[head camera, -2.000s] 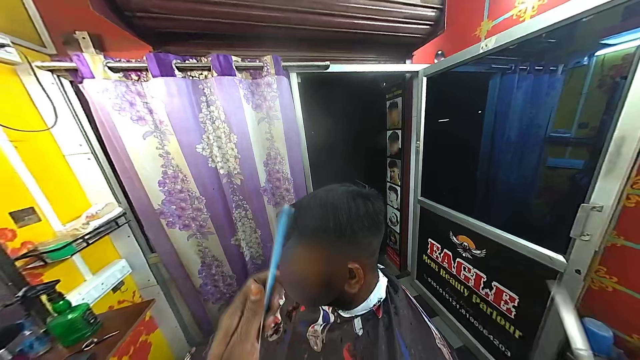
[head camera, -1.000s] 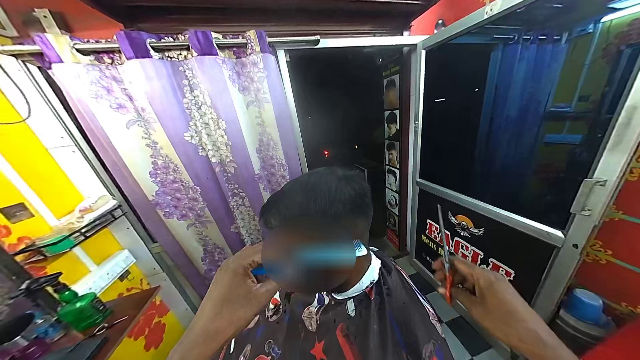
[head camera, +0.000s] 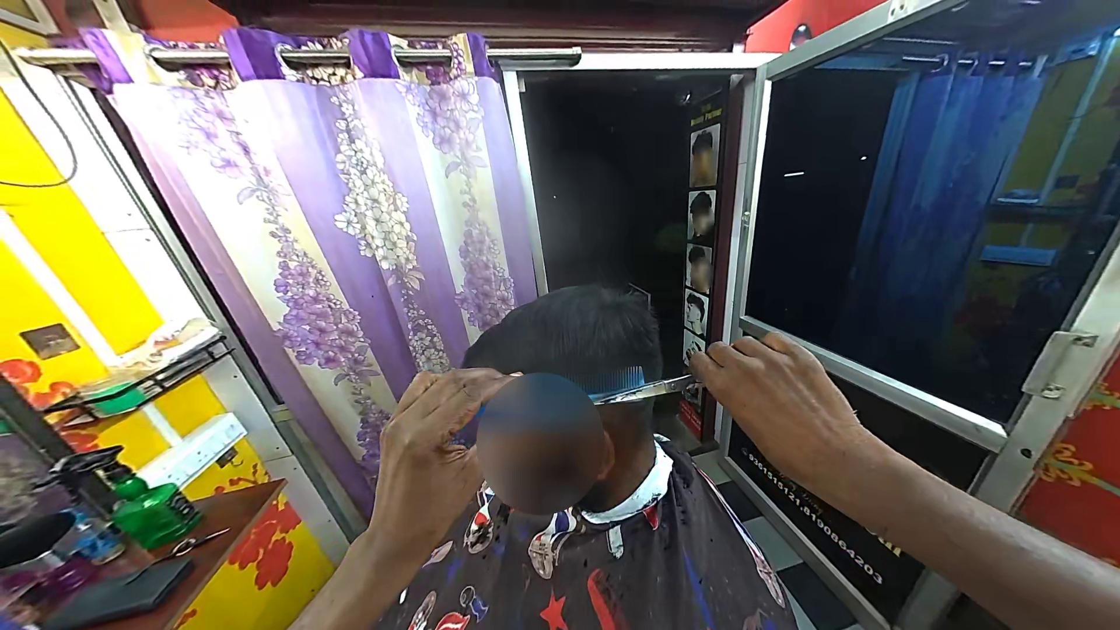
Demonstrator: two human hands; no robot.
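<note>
A seated person with short dark hair (head camera: 577, 328) wears a dark patterned barber's cape (head camera: 604, 577) with a white neck strip (head camera: 643, 490). My left hand (head camera: 433, 442) holds one end of a blue comb (head camera: 617, 380) beside the front of the head; the comb's teeth point up against the hair at the side. My right hand (head camera: 770, 385) grips haircutting scissors (head camera: 652, 389), whose blades lie along the comb's far end above the ear. Whether the blades are apart cannot be told. Part of the comb is hidden by a blur.
At the lower left, a wooden counter (head camera: 236, 507) bears a green spray bottle (head camera: 153, 507), another pair of scissors (head camera: 188, 544) and a dark flat case (head camera: 122, 595). A floral curtain (head camera: 297, 262) hangs behind. A metal-framed glass door (head camera: 875, 385) stands at the right.
My right hand has come from the right side to the head with the scissors. The comb, earlier upright and then in front of the face, now lies against the side hair.
</note>
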